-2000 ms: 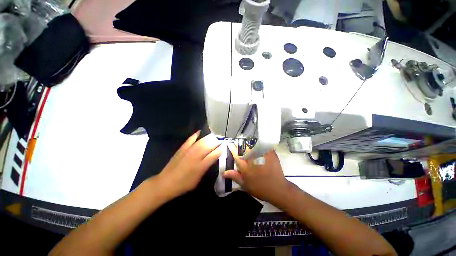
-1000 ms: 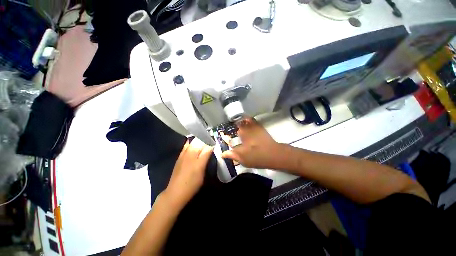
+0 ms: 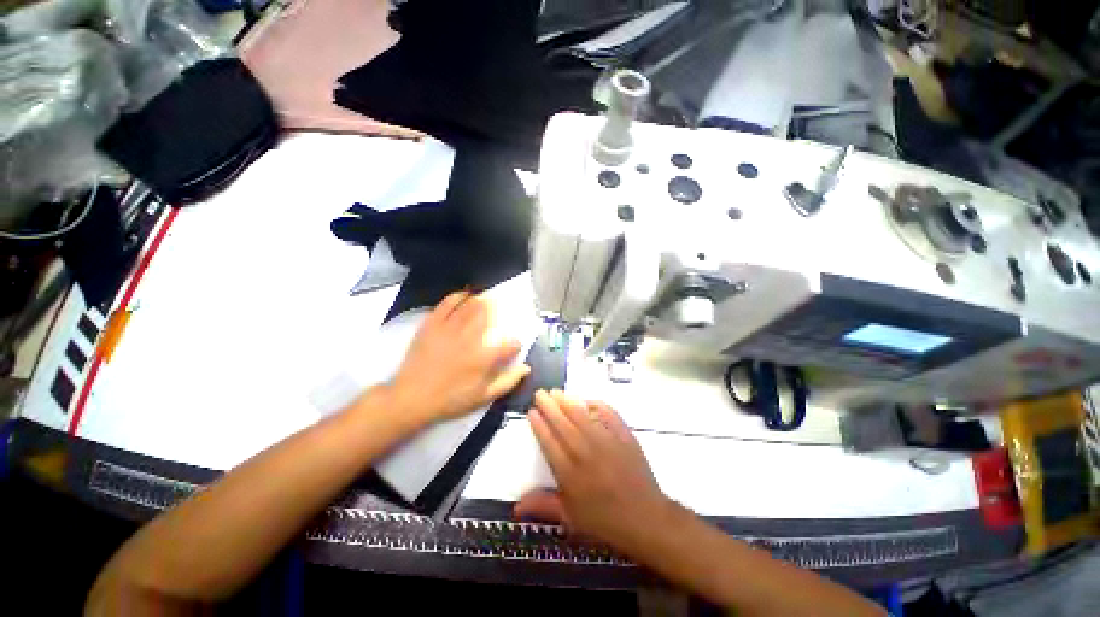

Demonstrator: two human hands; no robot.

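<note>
The garment panel lies under the lockstitch machine (image 3: pixel 748 259), its black part (image 3: pixel 483 235) behind and left of the head. Its pale reverse (image 3: pixel 437 456) is folded up at the front, with a black edge beside it. My left hand (image 3: pixel 456 362) lies flat on the pale fabric, fingers apart, left of the presser foot area (image 3: pixel 559 331). My right hand (image 3: pixel 591 458) rests just in front of the foot, fingertips at a small dark piece of fabric (image 3: pixel 545 371). The needle tip is too small to make out.
Black-handled scissors (image 3: pixel 767 393) lie under the machine arm. A folded black bundle (image 3: pixel 193 127) and clear plastic bags (image 3: pixel 60 90) are at the back left. Pink fabric (image 3: pixel 323 66) lies behind. A ruler strip (image 3: pixel 796 550) runs along the front edge. A red object (image 3: pixel 996 488) is at the right.
The black fabric at the front has been turned back, so pale reverse shows under my left hand. The narrow white strip no longer shows at the foot. My right hand has moved back toward me. The view has shifted.
</note>
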